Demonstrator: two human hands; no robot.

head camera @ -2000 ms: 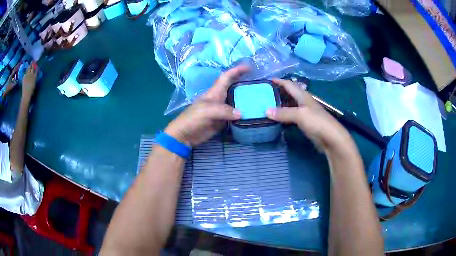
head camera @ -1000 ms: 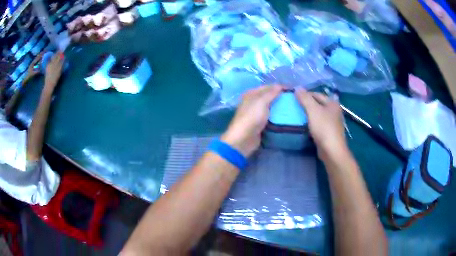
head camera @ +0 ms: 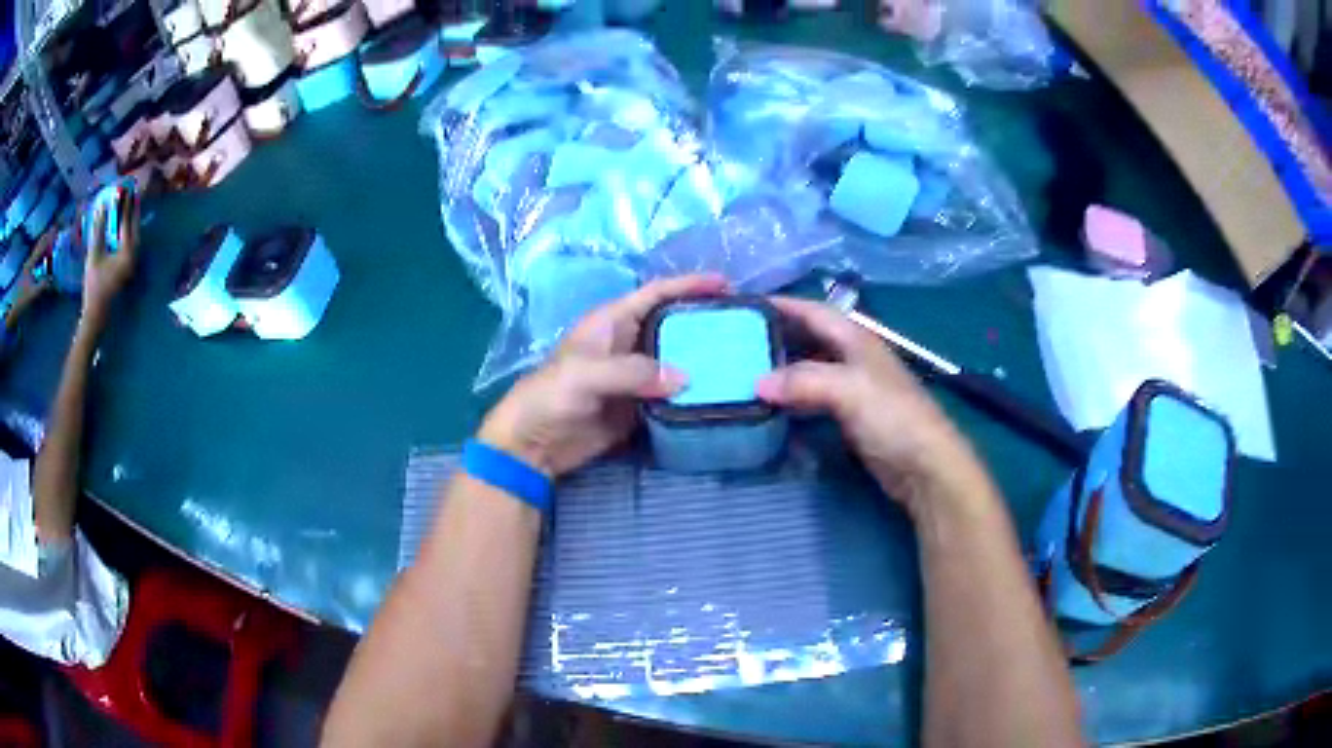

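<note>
A light-blue box body (head camera: pixel 716 443) stands upright in front of me, at the back edge of the strip sheet. Its black frame (head camera: pixel 779 339) faces up, with a flat light-blue end panel (head camera: pixel 713 355) inside it. My left hand (head camera: pixel 592 383) holds its left side, thumb on the frame and panel edge. My right hand (head camera: pixel 852 383) holds its right side, thumb at the panel's right edge. The strip sheet (head camera: pixel 687 563), clear with rows of grey strips, lies flat under and in front of the body. The fingers behind the body are partly hidden.
Plastic bags of blue panels (head camera: pixel 584 176) lie behind my hands. A hammer (head camera: pixel 935 360) lies at right, near white paper (head camera: pixel 1154 344), a pink block (head camera: pixel 1118 235) and stacked bodies (head camera: pixel 1169 468). Two bodies (head camera: pixel 292 285) stand at left. Another person's arm (head camera: pixel 73 380) is at far left.
One second ago my thumbs were on the far side of the panel; now they rest at its left and right edges. The view has also shifted. The body stays between both hands.
</note>
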